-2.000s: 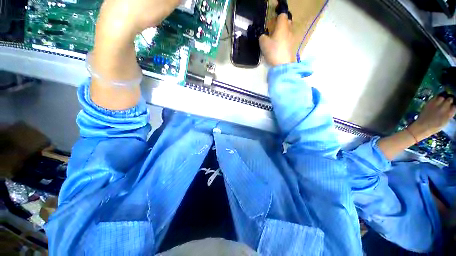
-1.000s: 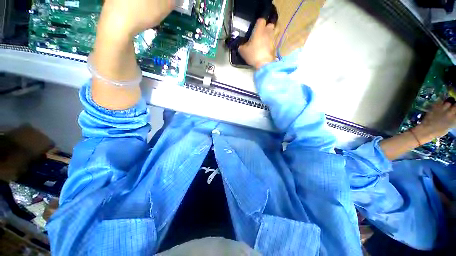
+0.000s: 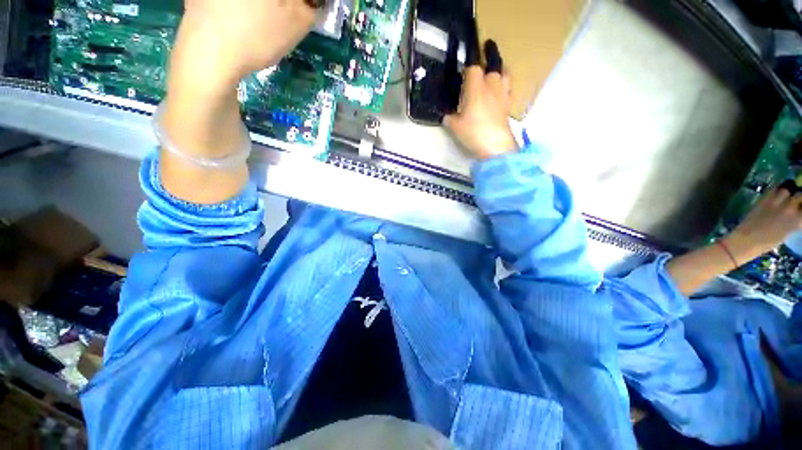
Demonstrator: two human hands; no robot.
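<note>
A large green circuit board [image 3: 114, 53] crowded with small parts lies at the upper left, with blue components [image 3: 286, 118] near its near edge. My left hand [image 3: 251, 35] is over the board at the picture's top edge; its fingertips are mostly hidden, so any grip cannot be told. A black mobile phone [image 3: 435, 92] lies flat right of the board. My right hand [image 3: 484, 110] is beside the phone's right edge, with black finger cots on spread fingers reaching over brown cardboard [image 3: 528, 44]. No held thing shows in it.
A conveyor rail [image 3: 352, 189] and chain [image 3: 404, 178] run before my waist. A small bracket [image 3: 367, 145] sits beside the chain. A grey metal plate [image 3: 651, 105] lies right of the cardboard. At the far right, another person's hand [image 3: 765, 224] is at another green board [image 3: 774, 272].
My right hand has moved off the phone to the right, and its fingers now extend upward beside it. More of the phone shows. My left hand has barely moved over the board.
</note>
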